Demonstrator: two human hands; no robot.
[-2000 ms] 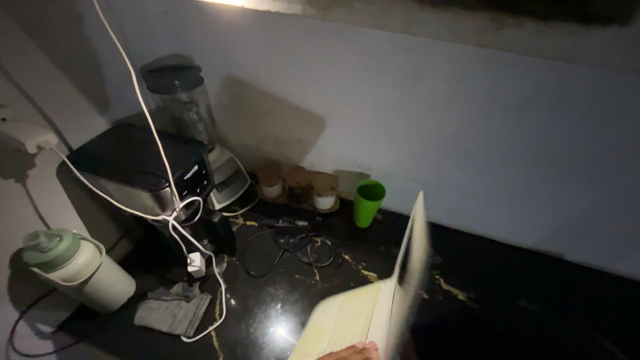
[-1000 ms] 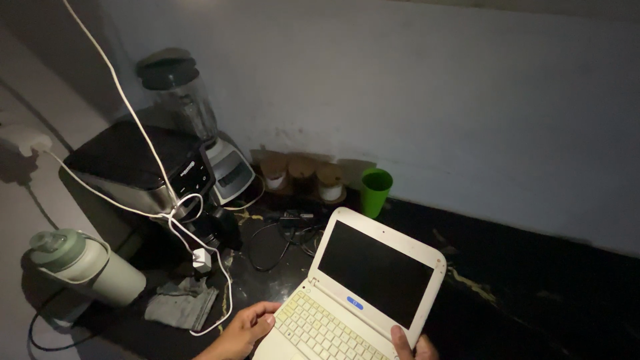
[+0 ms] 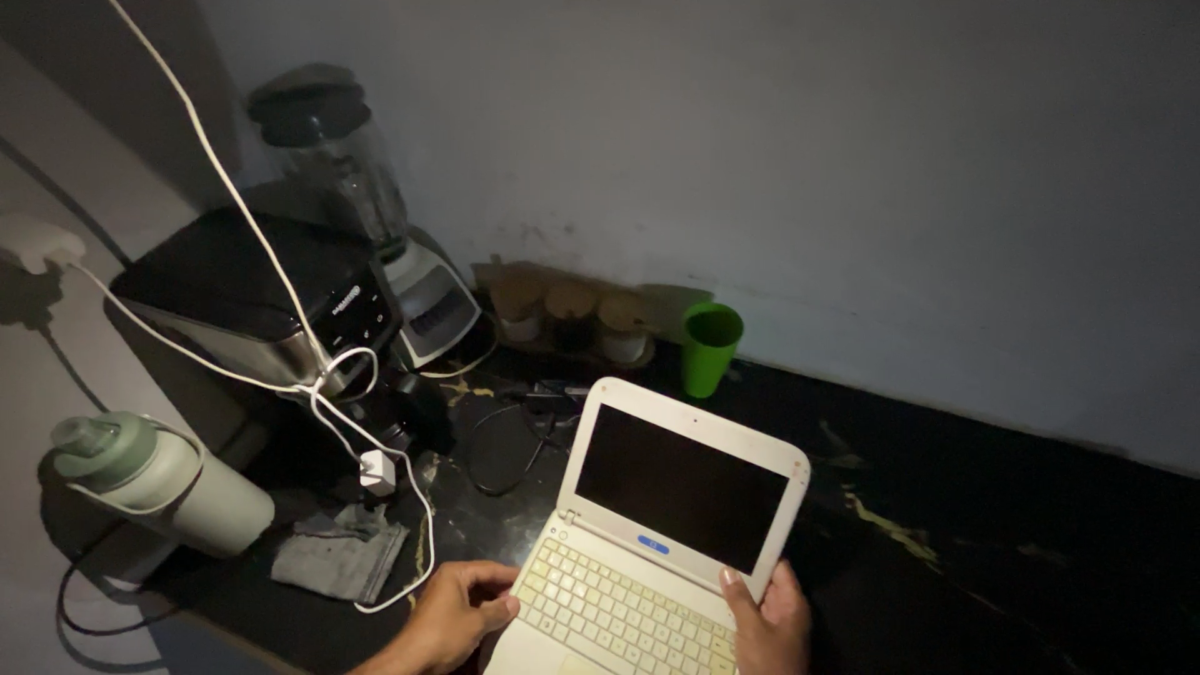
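A small white laptop (image 3: 689, 487) is unfolded above the dark counter, its screen black and its keys yellowed. My left hand (image 3: 455, 609) grips the left edge of its keyboard half. At the lower right corner of the screen, my right hand (image 3: 773, 614) holds the laptop, thumb on the front of the frame and fingers behind. The laptop's front edge runs out of view at the bottom.
Behind the laptop stand a green cup (image 3: 712, 349) and lidded jars (image 3: 572, 309). A blender (image 3: 328, 169), a black appliance (image 3: 253, 272), a white charger (image 3: 377, 472), a grey cloth (image 3: 339, 555) and a bottle (image 3: 178, 483) are at left. Black cables (image 3: 506, 459) lie near the laptop.
Two seconds ago the laptop was seen nearly edge-on; its screen and keyboard now face the camera. My left hand has come into view at its left edge.
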